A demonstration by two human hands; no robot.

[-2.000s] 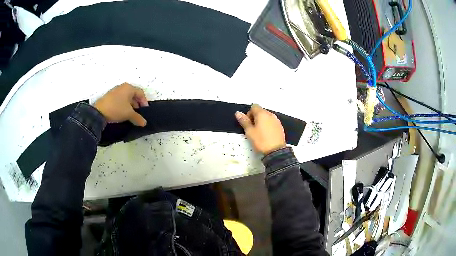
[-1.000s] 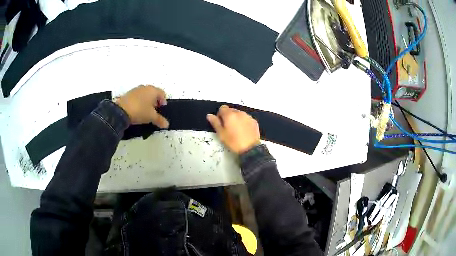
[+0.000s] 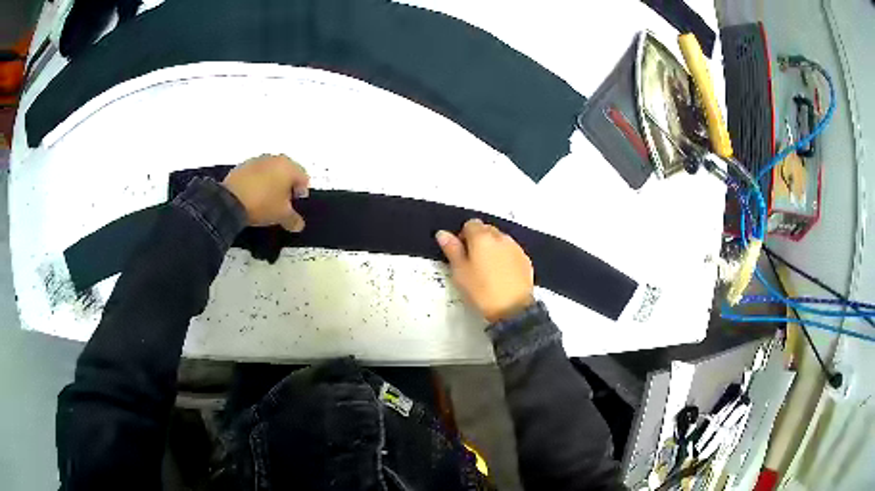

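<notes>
A long curved black band piece (image 3: 374, 222) lies along the near part of the white table. A second strip (image 3: 115, 245), dark green-black, shows at its left end, partly under my left sleeve. My left hand (image 3: 267, 194) is on the band's left part, thumb and fingers bent at the fabric, which is bunched just below the hand. My right hand (image 3: 491, 268) rests on the band right of its middle, thumb and index finger at the cloth. Whether either hand pinches the fabric is hard to tell.
A wide dark curved stack (image 3: 317, 43) lies across the far table (image 3: 317, 321). A steam iron (image 3: 672, 105) stands on its dark rest (image 3: 614, 134) at the right. Blue hoses (image 3: 758, 206) run beside a red and grey box (image 3: 796, 163). Scissors and offcuts lie on the side table (image 3: 652, 412).
My right hand first slid left along the band, then back right. My left hand stayed at the band's left part. The view shifted, so the table and iron appear farther right.
</notes>
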